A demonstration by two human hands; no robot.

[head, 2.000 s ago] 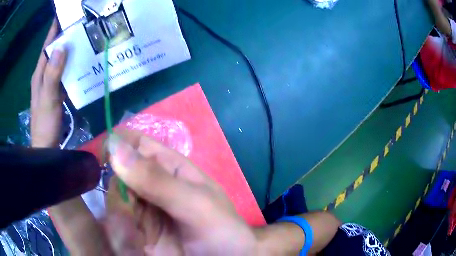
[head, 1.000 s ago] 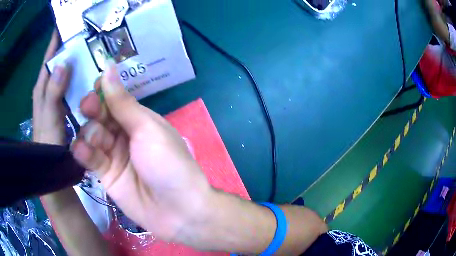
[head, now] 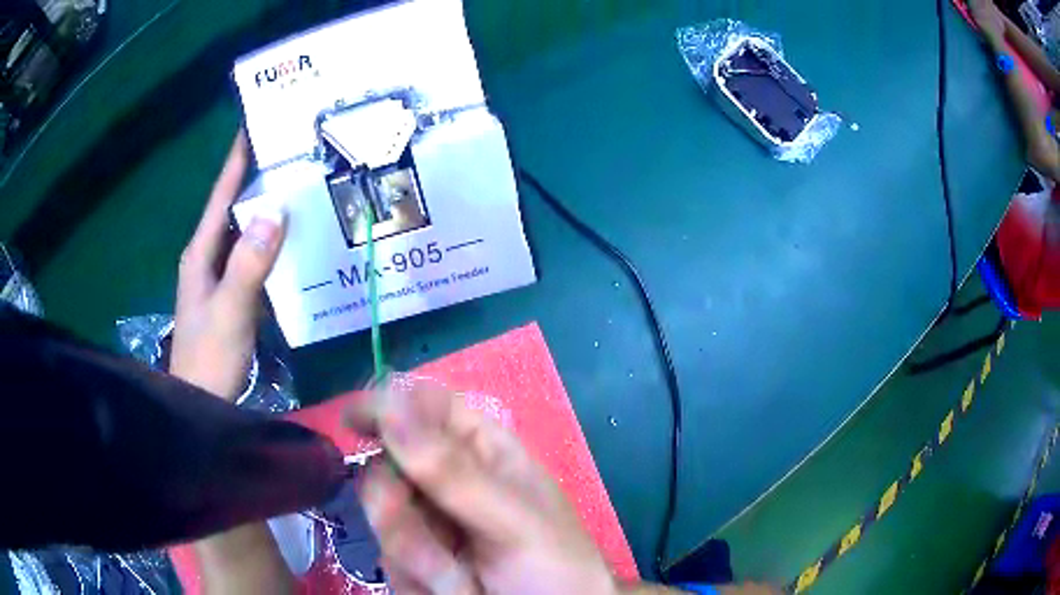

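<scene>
The white automatic screw feeder, marked MA-905, stands tilted at the upper left of centre. My left hand holds its left side, with the thumb on the front face. My right hand, blurred, is below the feeder and pinches a thin green strip. The strip runs up across the front face, and its upper end is in the feeder outlet. Whether the tip touches the metal is too small to tell.
A large blurred black shape covers the lower left. A red mat lies under my right hand. A dark housing half in clear plastic lies at the upper right. A black cord curves right of the feeder. Another person's arm shows far right.
The feeder and my left hand now sit further right and lower in view. My right hand has drawn back down from the outlet, so more of the green strip shows. The bagged housing half is fully visible.
</scene>
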